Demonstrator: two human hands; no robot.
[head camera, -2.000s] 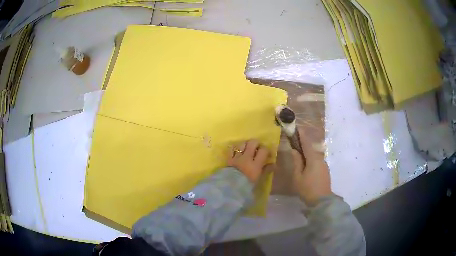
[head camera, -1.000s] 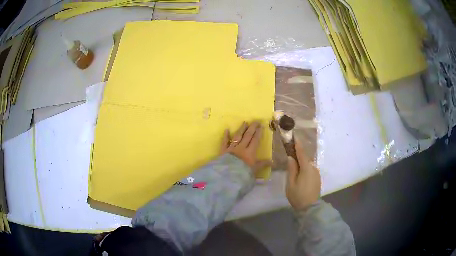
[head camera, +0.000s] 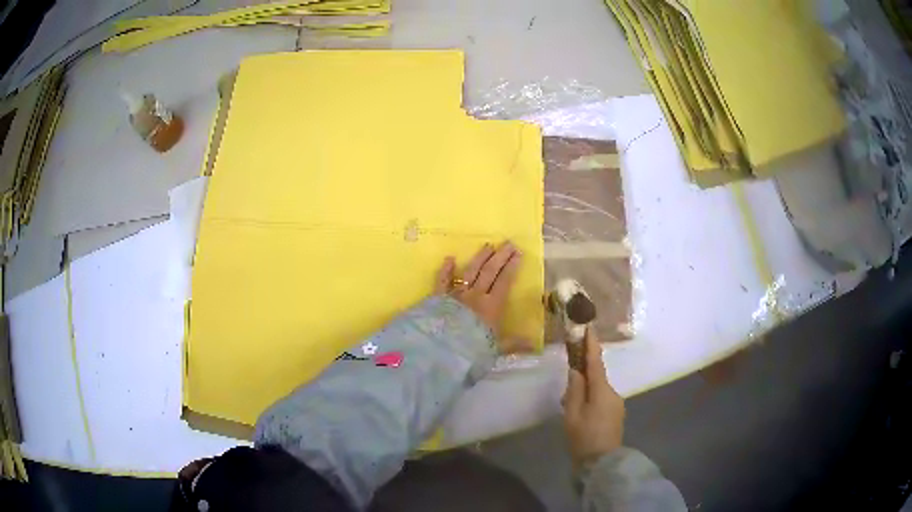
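Note:
A large yellow bag panel (head camera: 330, 180) with a notched top right corner lies flat in front of me. Its right edge lies over the brown marbled slab (head camera: 590, 200). My left hand (head camera: 482, 285) rests flat on the panel near its lower right edge, fingers a little apart, a ring on one finger. My right hand (head camera: 595, 405) is closed around the handle of a hammer (head camera: 577, 308). The dark round head is over the slab, just right of the panel's edge. I cannot tell if it touches.
A thick stack of yellow panels (head camera: 775, 90) lies at the upper right. Thin yellow strips (head camera: 240, 20) lie at the far side. A small bottle with amber liquid (head camera: 158, 126) is at the upper left. Layered panels (head camera: 35, 150) are at the far left. White sheet (head camera: 120, 330) lies underneath.
The panel has shifted left over the slab, showing more of it. The hammer and right hand have moved down along the panel's edge. My left hand stays on the panel.

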